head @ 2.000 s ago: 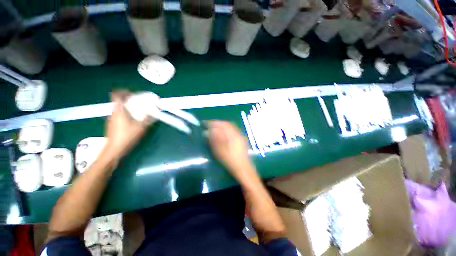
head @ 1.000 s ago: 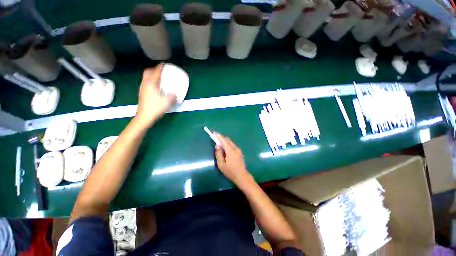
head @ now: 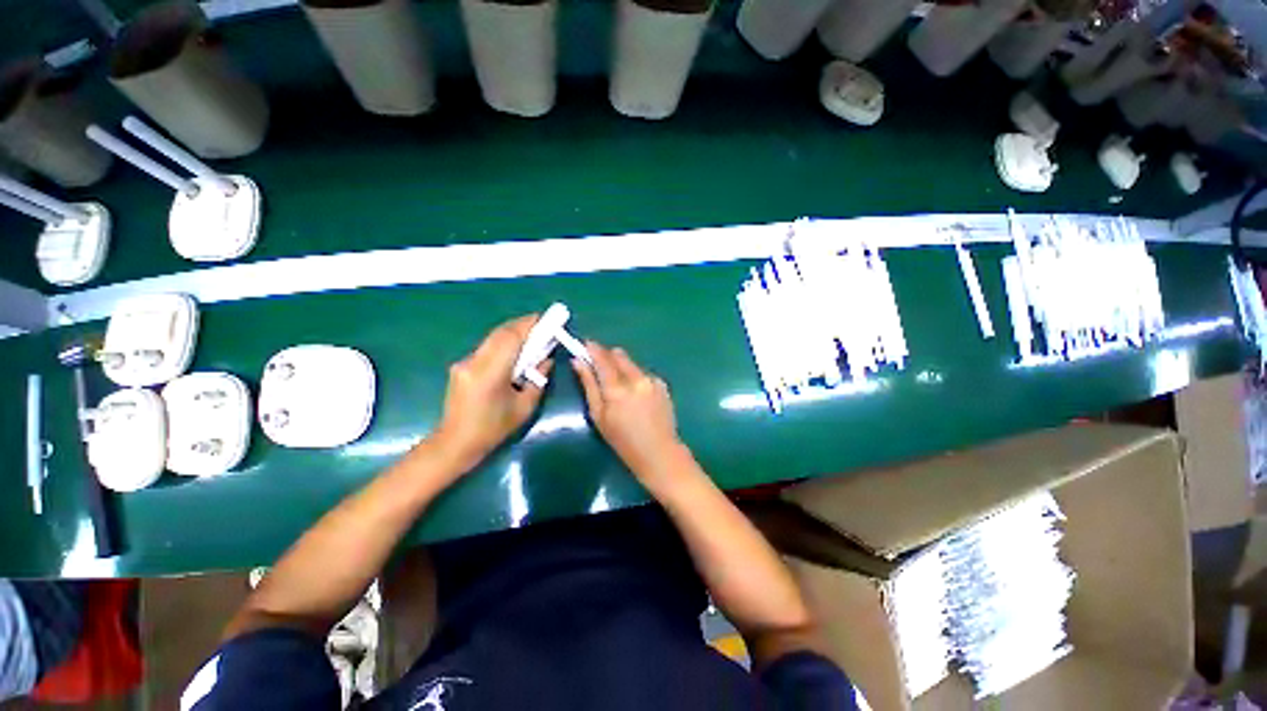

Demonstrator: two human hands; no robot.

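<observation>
My left hand (head: 486,393) holds a white extender housing (head: 543,340) edge-on above the green bench, left of my right hand. My right hand (head: 632,413) holds a white stick antenna (head: 574,346), its far end touching or very near the housing's edge; the fingers hide part of it. Several housings without antennas lie at the left, one of them (head: 318,396) nearest my left hand. Two antenna piles lie at the right, the nearer one (head: 824,317) just beyond my right hand, the other (head: 1087,289) farther right.
A white rail (head: 459,261) separates the bench from the green conveyor. Housings with two antennas (head: 216,217) stand on the conveyor at upper left, below tall cups (head: 511,56). A hammer-like tool (head: 93,465) lies at far left. An open carton of antennas (head: 989,595) stands at lower right.
My left hand has come back from the conveyor side and now holds the housing edge-on close to my body. My right hand's antenna has met it there. The view has shifted slightly.
</observation>
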